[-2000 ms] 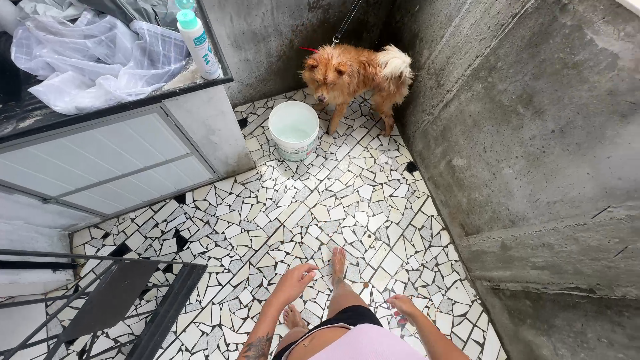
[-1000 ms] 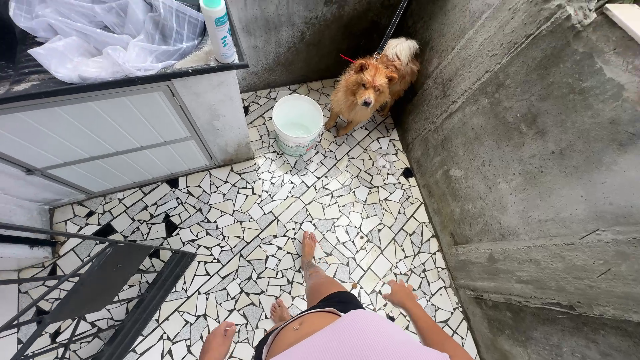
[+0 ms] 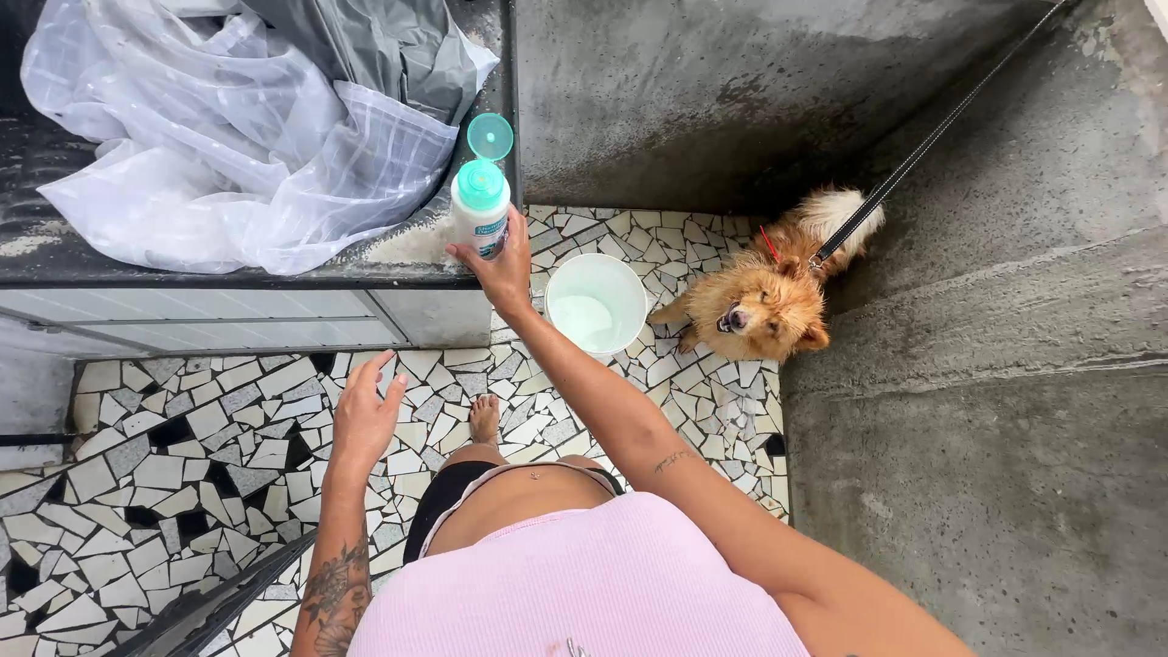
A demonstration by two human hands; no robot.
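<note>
My right hand [image 3: 498, 265] is closed around a white shampoo-type bottle [image 3: 480, 212] with a turquoise flip cap standing up. The bottle is upright at the right edge of the dark countertop [image 3: 365, 265]. My left hand [image 3: 370, 415] is raised over the floor in front of the counter, fingers apart, holding nothing. Right of the counter, a white plastic bucket [image 3: 596, 304] with liquid in it stands on the floor. Beside the bucket is a reddish-brown, wet-looking dog [image 3: 753, 306], head raised and mouth open, on a black leash [image 3: 940, 137].
Sheer white fabric [image 3: 246, 155] and a grey plastic sheet or bag [image 3: 383, 55] lie on the counter. Concrete walls [image 3: 985, 456] enclose the right and back. A dark metal frame [image 3: 219, 598] stands at the lower left, over the broken-tile floor [image 3: 155, 547].
My right hand has reached forward to the counter and taken hold of the bottle. Its cap now stands open. My left hand has risen forward. The dog has lifted its head. The view has shifted left.
</note>
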